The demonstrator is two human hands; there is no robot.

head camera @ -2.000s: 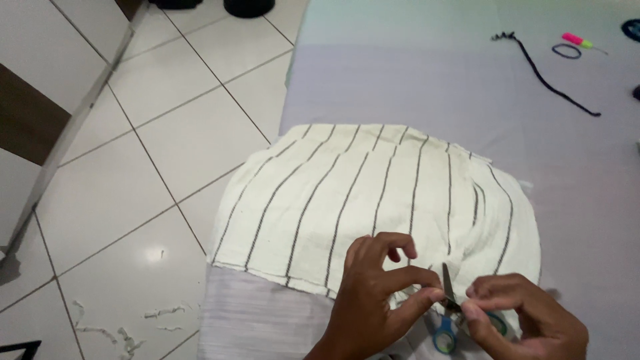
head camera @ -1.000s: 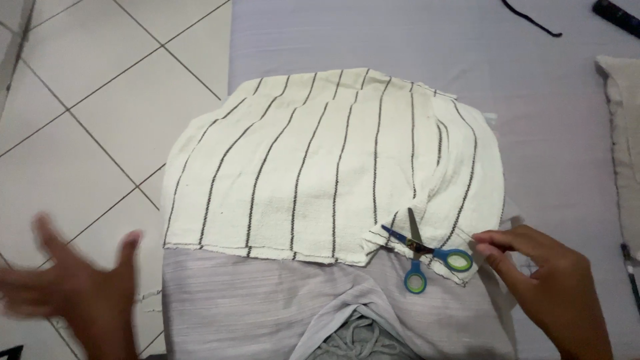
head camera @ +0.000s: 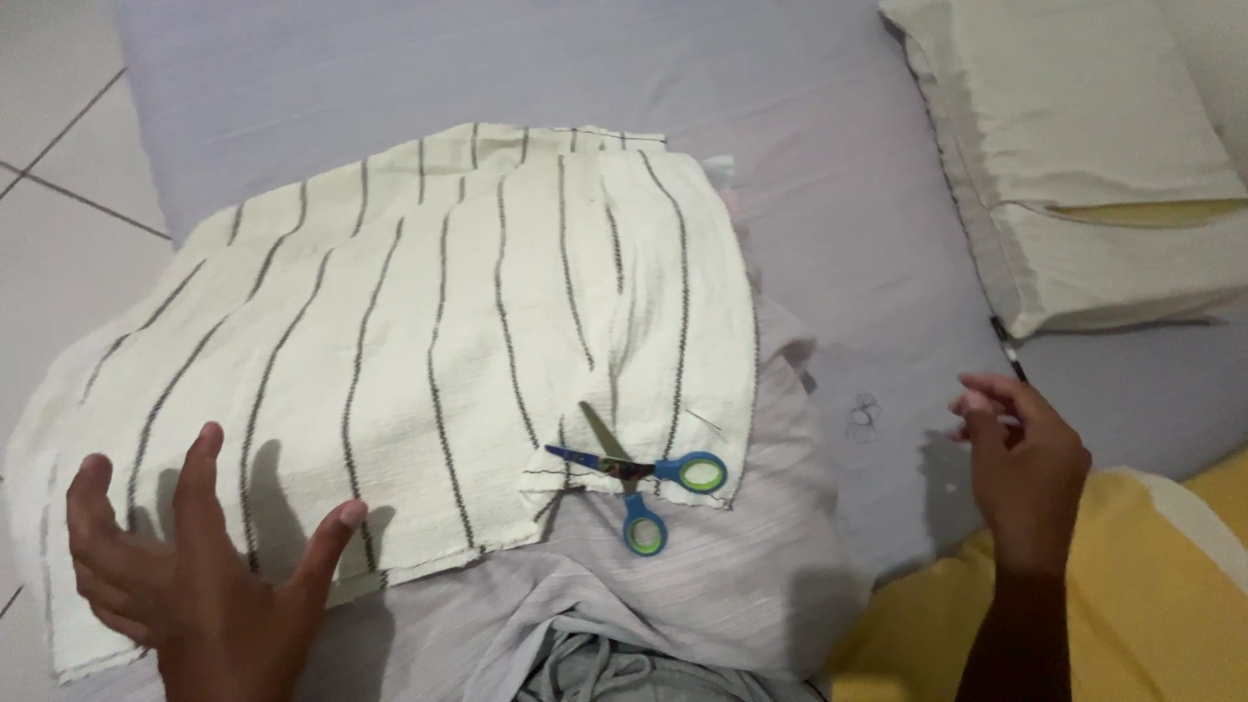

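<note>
A cream cloth with dark stripes (head camera: 390,370) lies spread over my lap and the bed. Blue-and-green-handled scissors (head camera: 624,470) rest on its lower right part with their blades apart. A thin needle (head camera: 704,419) lies on the cloth just above the scissors' handle. My left hand (head camera: 214,556) hovers over the cloth's lower left, fingers spread, holding nothing. Off to the right, my right hand (head camera: 1019,448) is over the bed with its fingers curled and fingertips close together; whether something small is between them cannot be told.
A small tangle of dark thread (head camera: 863,417) lies on the lilac bed sheet (head camera: 819,224). At the upper right is a beige cushion cover (head camera: 1092,117) with an opening showing yellow, a dark pen-like object (head camera: 1007,348) by its corner. Yellow fabric (head camera: 1150,585) lies lower right; tiled floor (head camera: 68,127) is left.
Two seconds ago both hands were together at the scissors; now they are apart, and the scissors lie on the cloth. My right hand has moved right, away from the cloth. The view has shifted right.
</note>
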